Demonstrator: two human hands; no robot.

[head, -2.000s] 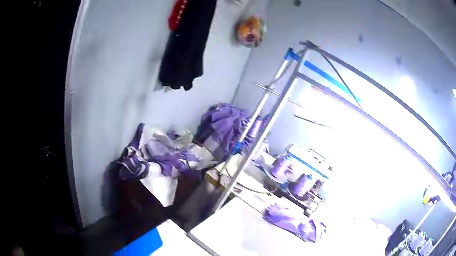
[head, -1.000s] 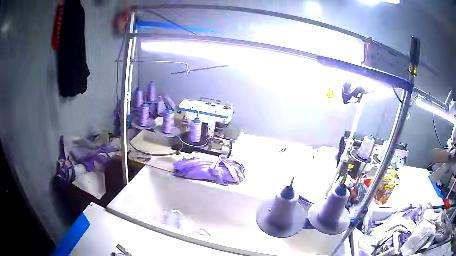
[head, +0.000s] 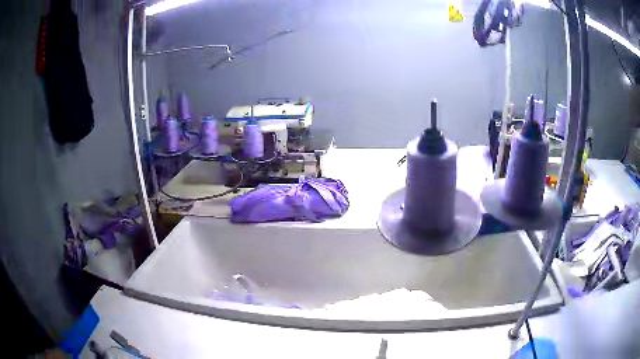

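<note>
Neither of my hands is in view. Nearest in front of me is a white table top (head: pixel 245 336), cut off by the bottom edge. Small metal parts (head: pixel 125 343) show at its lower left and a small upright metal tip (head: pixel 382 348) at the bottom. Behind it is a long white trough (head: pixel 295 319) with pale scraps (head: pixel 382 303) and a little lilac material inside. Two large purple thread cones (head: pixel 430 186) stand on round dishes right of centre. A crumpled purple cloth bundle (head: pixel 291 200) lies beyond the trough.
A white sewing machine (head: pixel 270 114) with several small cones stands behind the trough. A metal pole (head: pixel 558 231) rises at the right. Lilac and white pieces (head: pixel 607 245) lie at the right, more cloth (head: pixel 105 224) at the left. Blue patches (head: pixel 82 329) show at the table's left edge and bottom right.
The view has swung right and tilted down. The thread cones and trough appear larger, and the metal frame's top bar has left the picture. No hand shows in any frame.
</note>
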